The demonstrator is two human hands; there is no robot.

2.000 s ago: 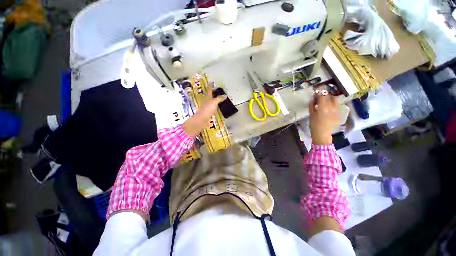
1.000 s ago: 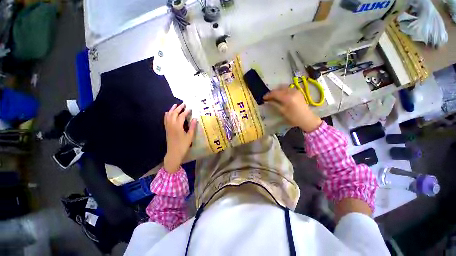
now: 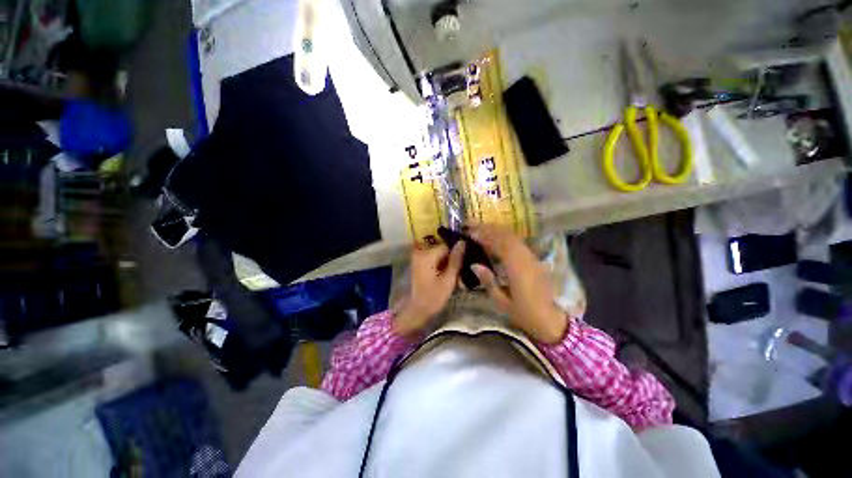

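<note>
My left hand [image 3: 433,283] and my right hand [image 3: 519,285] are close together at the table's front edge, below the yellow tape marked PIT [image 3: 489,159]. Both hold a small dark cut piece [image 3: 473,261] between their fingers; its shape is mostly hidden. A dark patch piece [image 3: 534,121] lies flat to the right of the tape, untouched. A large dark garment panel [image 3: 285,168] lies to the left of the tape, reaching the table's front edge.
Yellow-handled scissors [image 3: 647,149] lie right of the patch piece, blades pointing away. Small tools [image 3: 729,97] lie beyond them. The sewing machine's cream body is cut off at the top. Black items [image 3: 761,252] are on a white surface at right.
My left hand has left the garment panel and my right hand has left the patch piece. They have come together holding a small dark piece. The view has shifted, so the machine sits higher.
</note>
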